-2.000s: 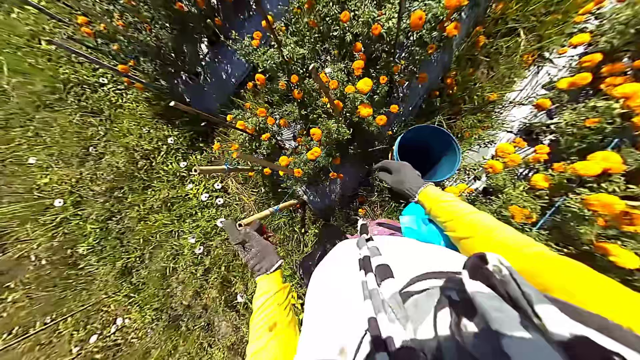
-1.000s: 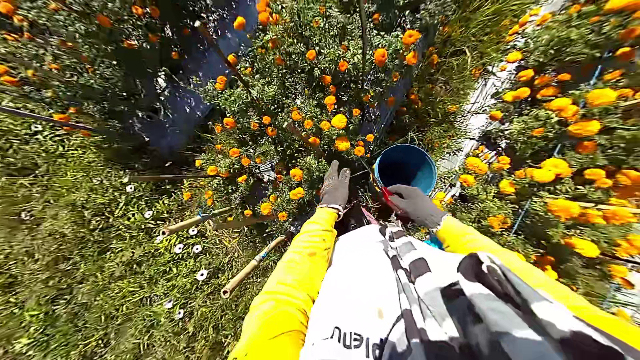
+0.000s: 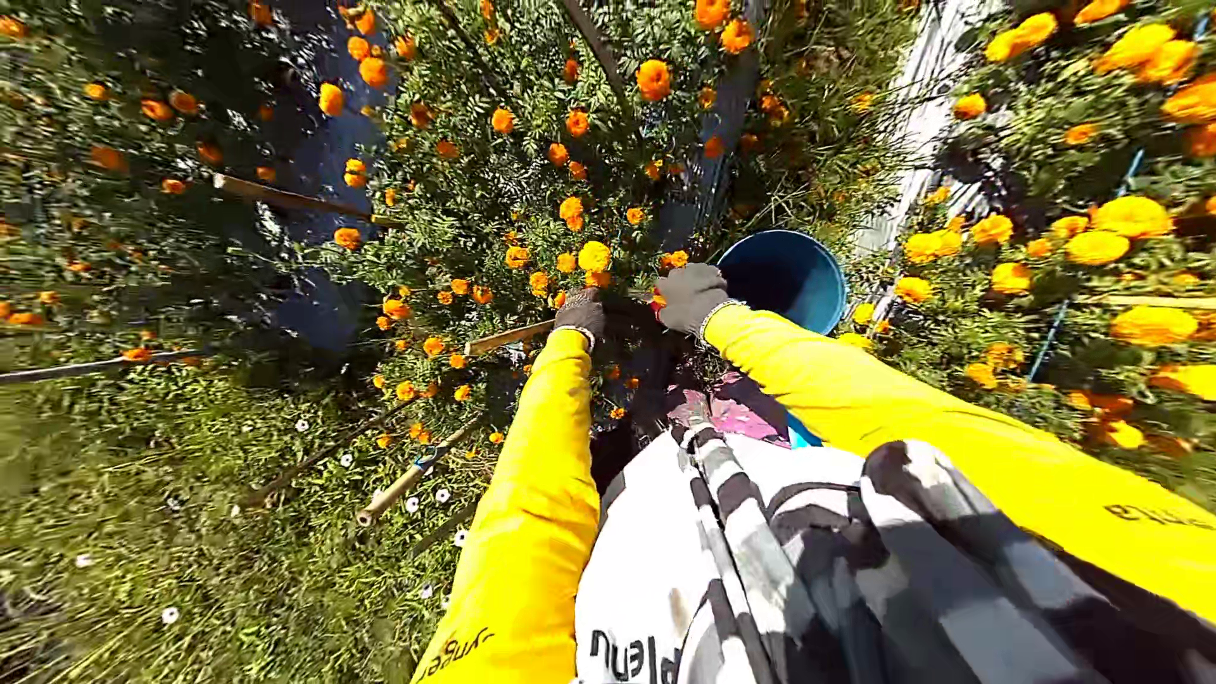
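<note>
My left hand point(image 3: 579, 315), in a dark grey glove, is among the orange marigold flowers point(image 3: 595, 256); its fingers are partly hidden by the blooms and I cannot tell what they hold. My right hand point(image 3: 691, 296), gloved alike, is closed around a small red-handled tool point(image 3: 657, 302), of which only a little red shows. That hand is just left of the blue bucket point(image 3: 790, 275), whose inside is in dark shadow. Both hands are at the near side of the marigold plants point(image 3: 494, 180), a short distance apart.
Wooden stakes point(image 3: 513, 337) and a bamboo pole point(image 3: 408, 484) lean among the plants. Plastic ground cover point(image 3: 328, 142) runs between the beds. Grass with small white flowers point(image 3: 347, 460) covers the lower left. More marigolds point(image 3: 1151, 326) and a blue cord point(image 3: 1049, 340) are on the right.
My left hand has moved from above the grass at the left into the marigolds. My right hand has stayed close to the bucket, and red shows in it since the middle frame.
</note>
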